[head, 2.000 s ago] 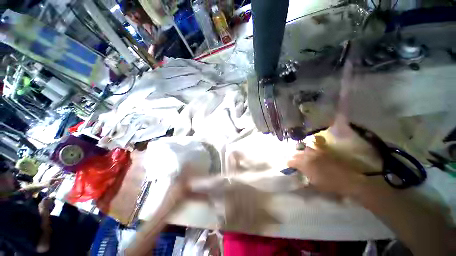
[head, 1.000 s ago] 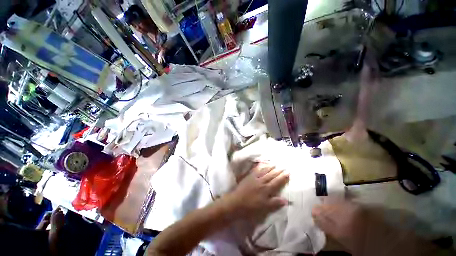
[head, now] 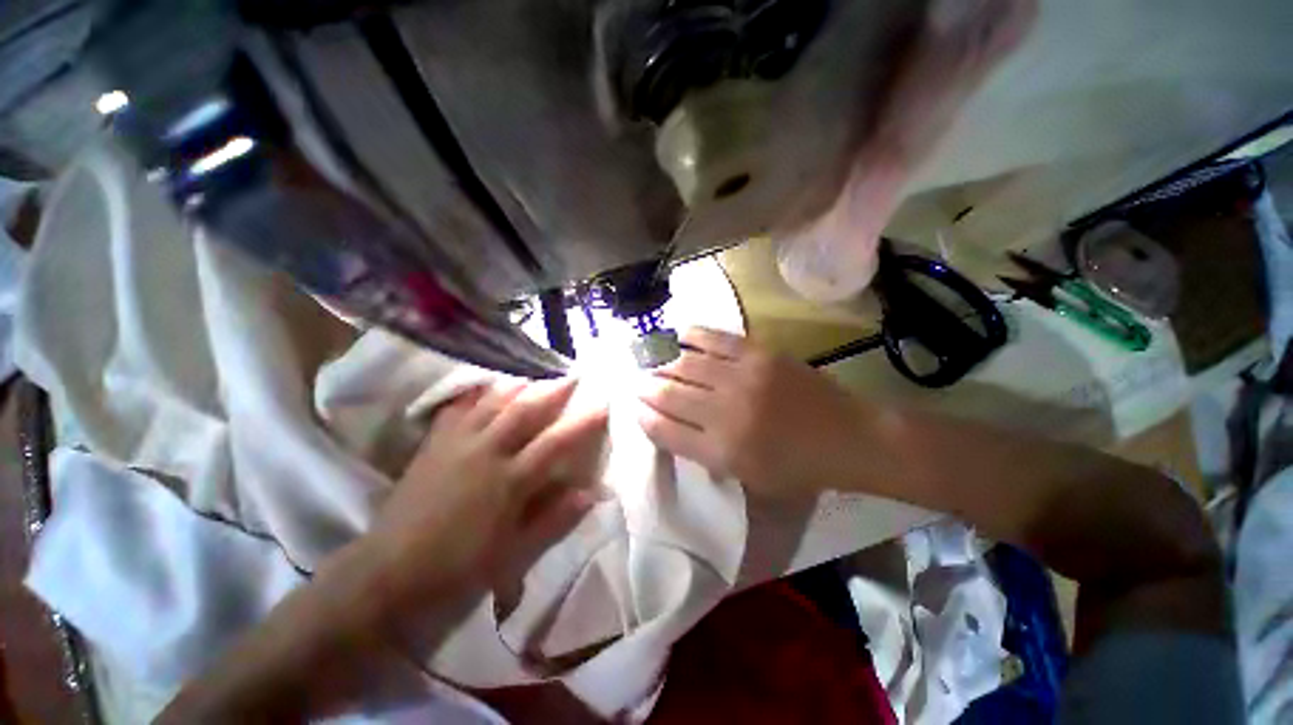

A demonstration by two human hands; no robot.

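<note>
The cream garment fabric point(head: 667, 531) lies under the needle area and hangs over the table's front edge. My left hand point(head: 489, 475) lies on it left of the needle, fingers spread and pressing it down. My right hand point(head: 745, 404) lies on the fabric just right of the presser foot point(head: 652, 340), fingertips close to the metal parts. The machine head point(head: 468, 142) fills the top of the picture. Bright lamp glare hides the needle point and the cloth there.
Black-handled scissors point(head: 943, 323) lie right of my right hand. Green-handled snips point(head: 1099, 312) and a clear round disc point(head: 1127, 266) are farther right. A pink thread bundle point(head: 851, 227) hangs from the machine. White cloth point(head: 156, 552) covers the left. Below the edge are red cloth point(head: 780, 659) and white scraps point(head: 929, 623).
The view has moved in close to the needle. Both hands have moved up with the fabric to the presser foot. The dark mark on the fabric no longer shows.
</note>
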